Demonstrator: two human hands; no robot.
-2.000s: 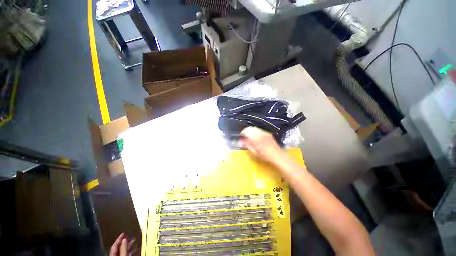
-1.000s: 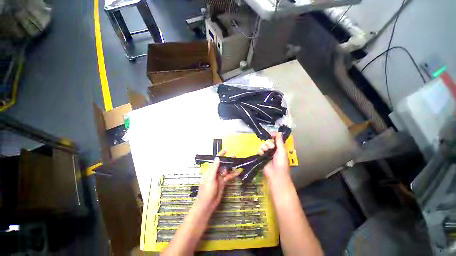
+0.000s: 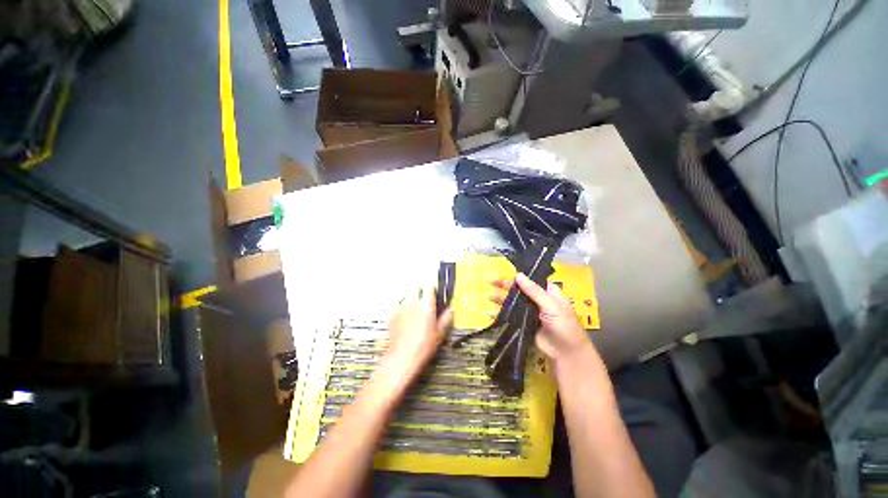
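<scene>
The yellow template [image 3: 467,462] lies at the table's near edge, its long grey slots running left to right. My right hand [image 3: 553,313] grips a bundle of black zippers [image 3: 516,336] with pale centre lines, hanging over the template's right part. My left hand [image 3: 417,326] is over the template's upper left part, with a short black strip [image 3: 445,284] standing at its fingers. Whether the fingers close on that strip is blurred. A heap of black zippers [image 3: 511,199] lies on clear plastic beyond my right hand.
The shiny table [image 3: 633,224] reflects bright glare at its left. Open brown cartons stand beyond it [image 3: 375,107] and at its left [image 3: 255,199]. A pale control box [image 3: 477,73] stands behind, below a machine table. White machine parts [image 3: 847,243] are at the right.
My right hand reached to the heap, then both hands held zippers over the template. Now the bundle hangs from my right hand, and my left hand has moved apart from it. The camera view shifted.
</scene>
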